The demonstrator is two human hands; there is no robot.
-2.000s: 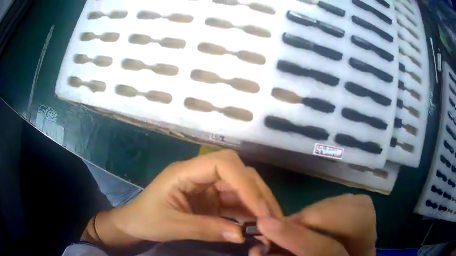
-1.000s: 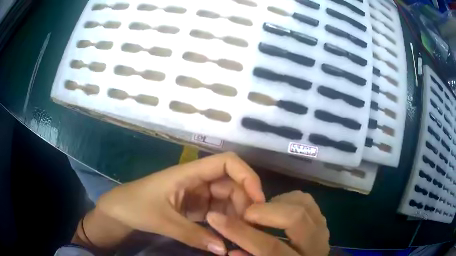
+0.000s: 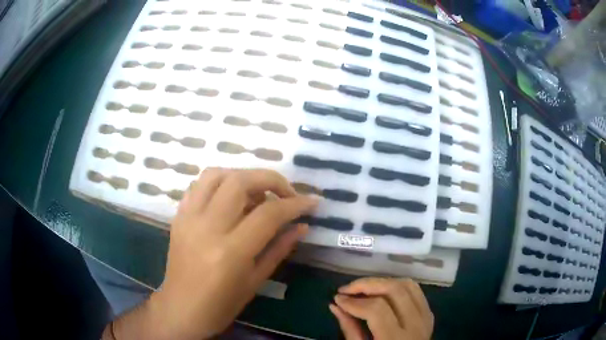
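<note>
The white foam tray (image 3: 266, 166) has rows of tan empty cutouts and, toward its right side, black strip-like parts (image 3: 327, 164). My left hand (image 3: 222, 232) is over the tray's front edge, fingertips at the front rows beside a cutout with a tan left part and a black right part. Whether the left fingers hold a part is hidden. My right hand (image 3: 392, 309) is in front of the tray, thumb and fingertips close together, cut off by the bottom edge. Any small thing between them is too small to tell.
Another foam tray with black parts (image 3: 541, 232) lies at right. More foam shows under the main tray (image 3: 465, 229). Thin white sticks (image 3: 506, 119), a crumpled clear bag (image 3: 571, 53) and a red wire (image 3: 488, 60) are at upper right. Yellowish tape (image 3: 272, 289) marks the green mat.
My hands were together in front of the tray and are now apart. The left has moved up onto the tray; the right stays low. The view has shifted, showing more of the trays.
</note>
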